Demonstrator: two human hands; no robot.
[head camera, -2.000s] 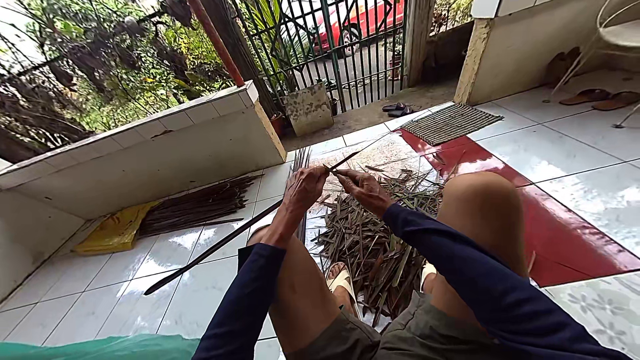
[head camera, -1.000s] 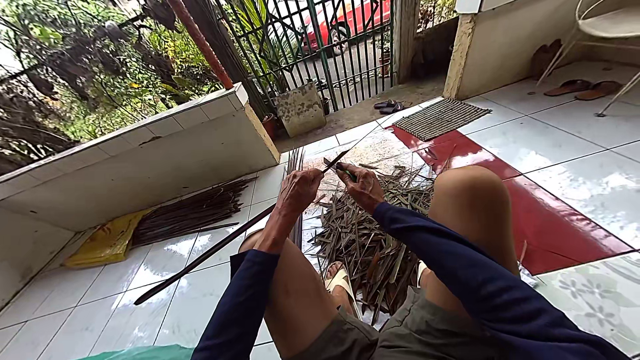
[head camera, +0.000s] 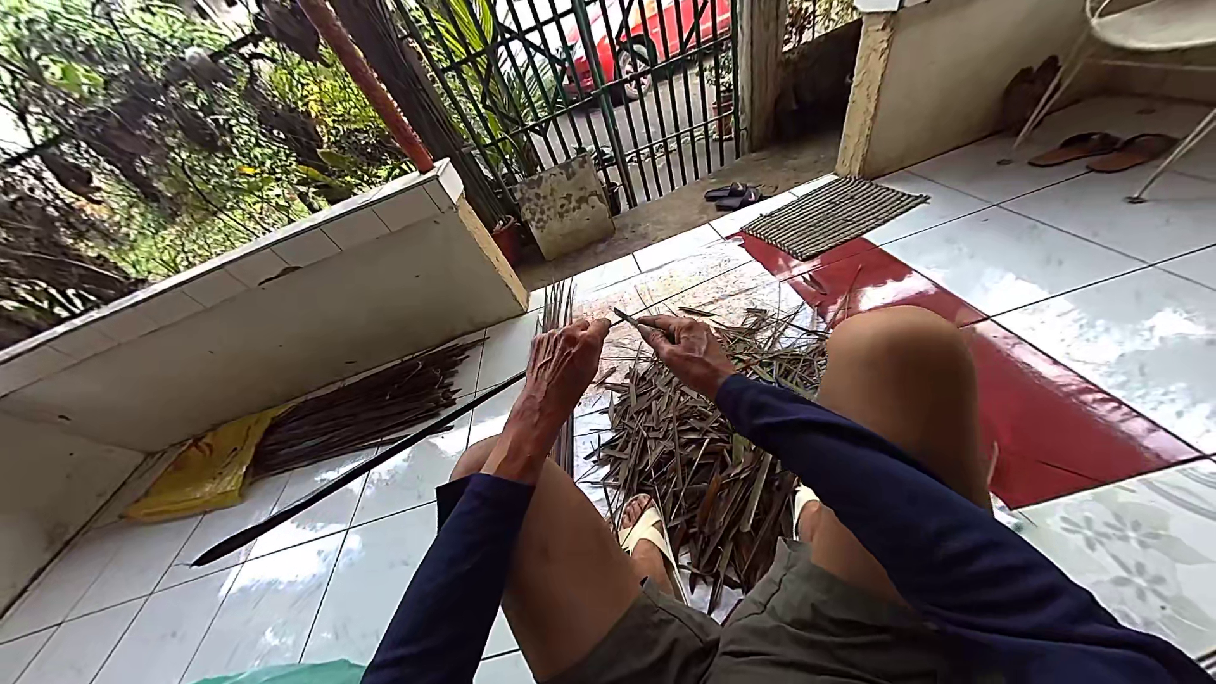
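Note:
My left hand (head camera: 567, 359) is closed around a long dark leaf strip (head camera: 361, 467), whose far end trails down to the left over the floor tiles. Its short end pokes out past my thumb. In my right hand (head camera: 686, 350) is a small knife (head camera: 631, 319), its blade close to that short end; whether they touch is unclear. Below my hands, a heap of dry leaf scraps (head camera: 708, 465) lies between my feet. Thin upright strips (head camera: 558, 306) show behind my left hand. A bundle of dark strips (head camera: 366, 413) rests on the floor by the low wall.
A yellow plastic sack (head camera: 204, 467) lies under the bundle's left end. The low wall (head camera: 285, 323) runs along the left. Ahead are a woven mat (head camera: 834, 217), dark slippers (head camera: 733, 197) and a metal gate (head camera: 608, 104). A white chair (head camera: 1154, 27) stands at the upper right.
The tip of the knife or strip seen rising between my hands a second ago now sits lower. Both hands remain close together, still holding the strip and the knife.

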